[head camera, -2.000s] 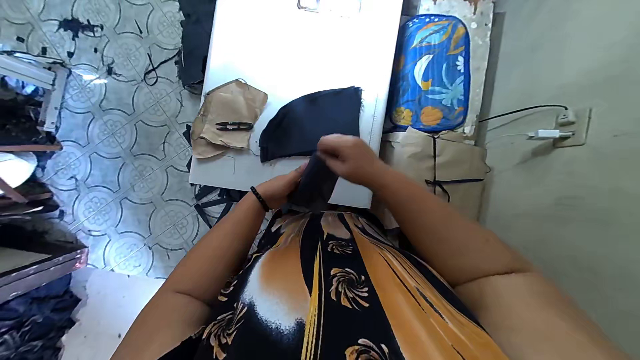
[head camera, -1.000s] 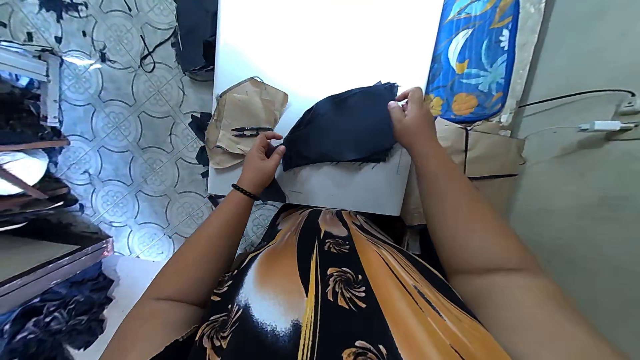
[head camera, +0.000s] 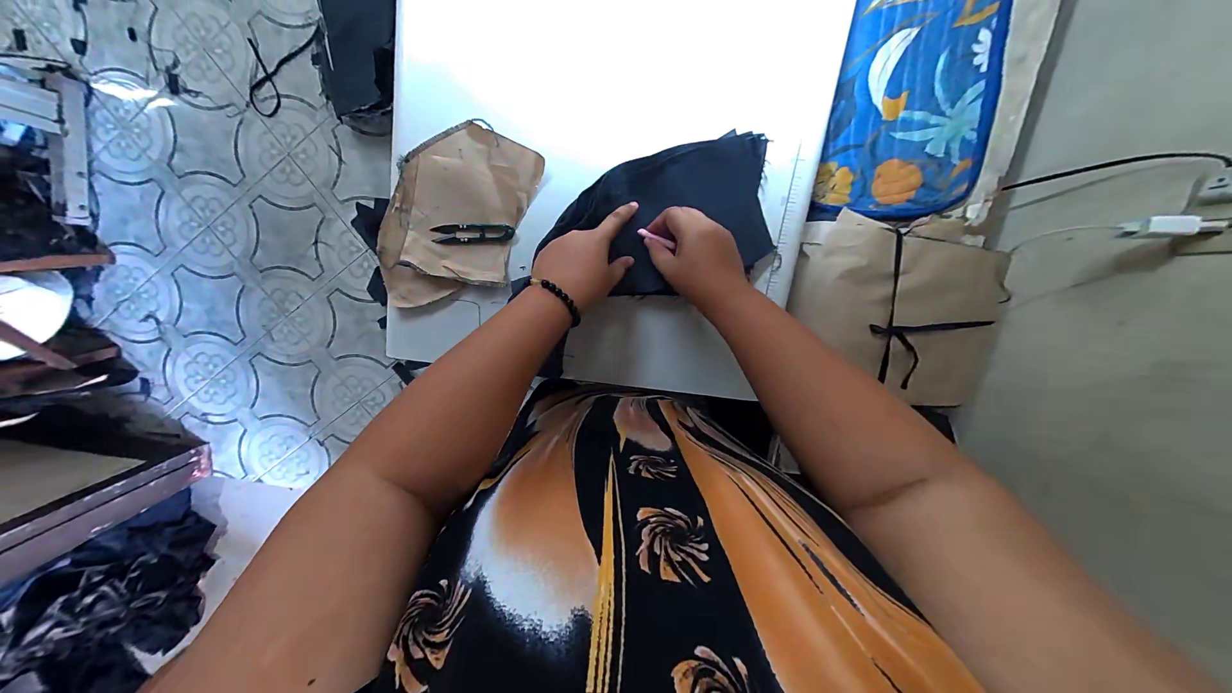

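A stack of dark fabric pieces (head camera: 707, 178) with a curved upper edge lies on the white table (head camera: 616, 87). My left hand (head camera: 584, 265) rests flat on its left part, thumb and fingers apart. Pinched between the fingers of my right hand (head camera: 703, 252) is a small pink piece, perhaps tailor's chalk (head camera: 656, 238), its tip at the fabric. To the left, brown paper pattern pieces (head camera: 462, 183) lie with black thread snips (head camera: 474, 234) on top.
On the right are a blue floral padded item (head camera: 924, 106) and a brown paper bundle (head camera: 837, 279) tied with black cord. A white plug and cable (head camera: 1169, 226) are at the wall. Dark fabric (head camera: 356, 58) lies beyond the table's left edge, above a tiled floor.
Both hands have moved inward from the ends of the fabric stack. The left now presses on the stack, and the right now holds the small pink piece. The view has shifted.
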